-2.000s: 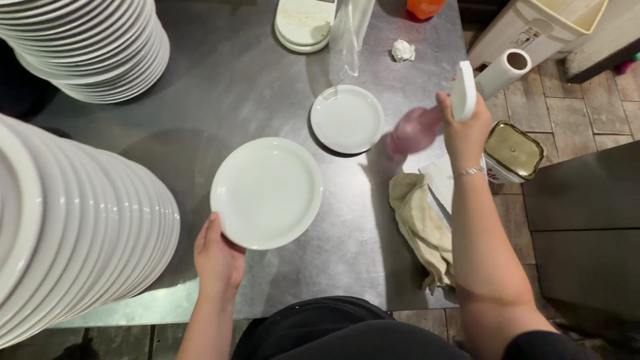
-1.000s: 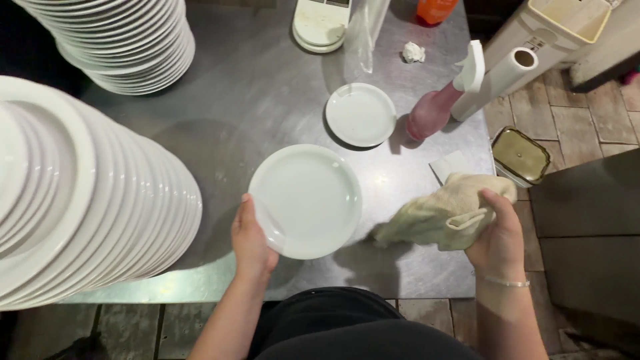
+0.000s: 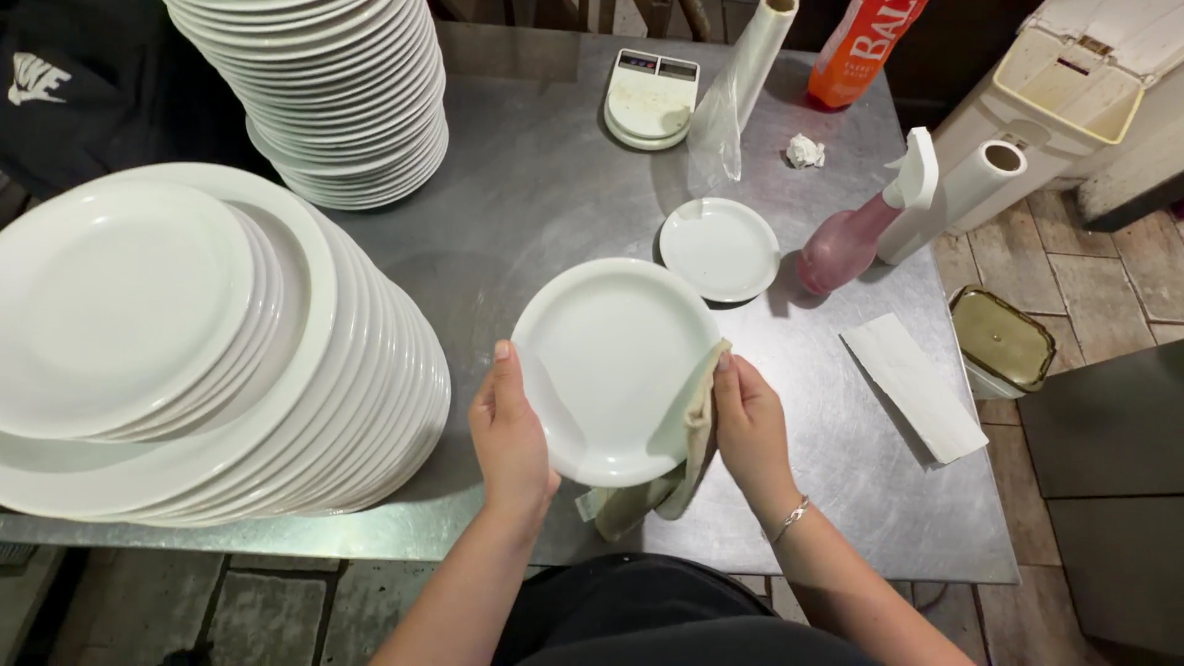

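A white plate (image 3: 615,370) is held over the metal table's front part. My left hand (image 3: 511,430) grips its left rim, thumb on top. At the right rim my right hand (image 3: 747,412) holds a beige cloth (image 3: 698,439) against the plate; the cloth hangs beneath it. A smaller white plate (image 3: 720,250) lies on the table just beyond. To the right stands a spray bottle (image 3: 842,248) of pink liquid with a white trigger head. Folded white paper (image 3: 914,388) lies near the right edge.
Tall stacks of white plates (image 3: 384,388) (image 3: 342,102) fill the left side. Toward the back are a kitchen scale (image 3: 651,100), a roll of clear plastic bags (image 3: 745,79), crumpled paper (image 3: 805,151) and an orange-red bottle (image 3: 860,55). A white roll (image 3: 953,199) stands by the right edge.
Two seconds ago my right hand held the spray bottle, which was then set down. The cloth was picked up from the table and has moved left to the plate in my left hand.
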